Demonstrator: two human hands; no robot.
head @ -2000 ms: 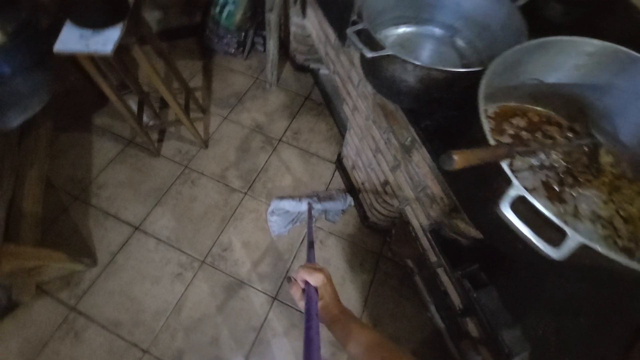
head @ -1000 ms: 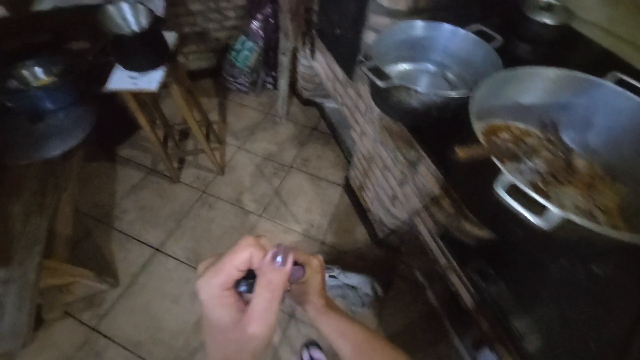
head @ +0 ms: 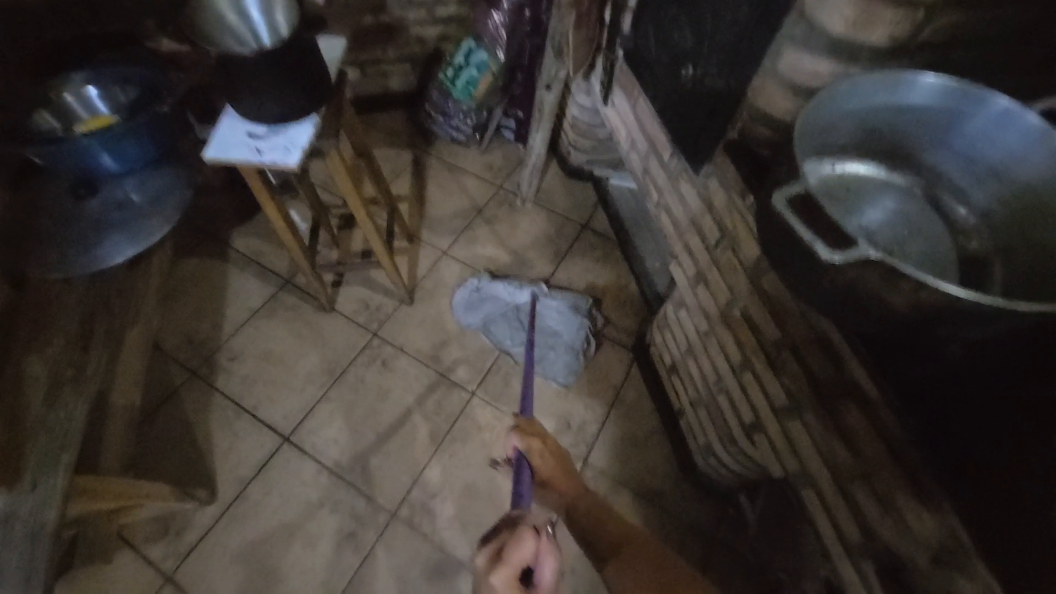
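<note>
A purple pole (head: 528, 355) runs from the bottom middle of the view to a grey-blue cloth (head: 536, 322) lying spread on the tiled floor. The cloth covers the pole's far end. My right hand (head: 540, 462) is wrapped around the pole partway down, its forearm coming from the lower right. Nearer the camera, at the bottom edge, my left hand (head: 518, 553) is closed around the pole's upper end.
A brick stove base (head: 709, 363) borders the floor on the right, with a large metal pot (head: 924, 190) above. At left stand a wooden stool (head: 363, 206) bearing a dark pot and a blue basin (head: 107, 140). A wooden post (head: 544, 115) and filled bags (head: 474, 82) are behind.
The cloth, mostly behind my hands one second ago, now lies out ahead of them. My left hand, out of view two seconds ago, is on the pole. The view has shifted.
</note>
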